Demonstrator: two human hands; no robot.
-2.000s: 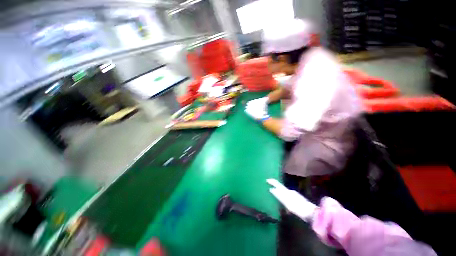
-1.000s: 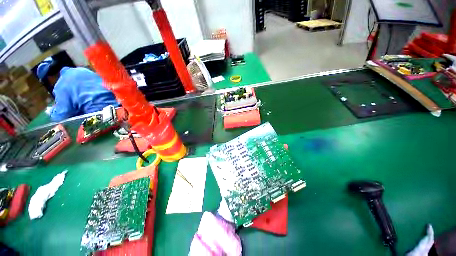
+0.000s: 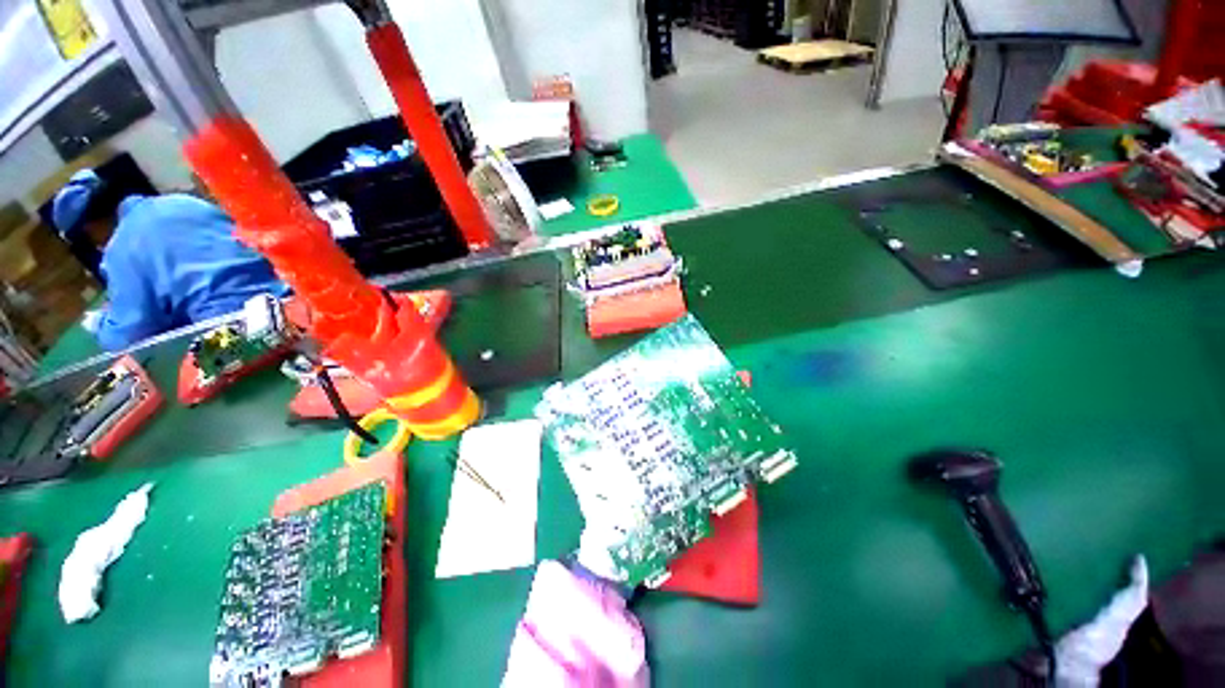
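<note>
A large green circuit board [image 3: 665, 437] lies tilted over a red foam pad [image 3: 726, 558] in front of me. My left hand [image 3: 601, 556], white-gloved below a pink sleeve, grips its lower left edge; the fingers are mostly hidden by the board. My right hand [image 3: 1108, 629], a white glove, is at the lower right beside the scanner cable, partly cut off; its grip is unclear. A second green board [image 3: 302, 581] rests on another red pad [image 3: 392, 591] at left. A black barcode scanner [image 3: 991, 518] lies at right.
White sheet [image 3: 493, 504] with thin tweezers [image 3: 478, 476] between the boards. Red-wrapped post [image 3: 316, 289] with yellow tape roll [image 3: 376, 441] behind. White cloth [image 3: 102, 554] at left. Conveyor [image 3: 793, 255] carries modules on red pads and a black frame [image 3: 961, 242]. Person in blue [image 3: 188, 262] far left.
The view has shifted slightly, so most things sit a little further left. My right glove shows more at the lower right. My left hand stays at the board's lower left edge.
</note>
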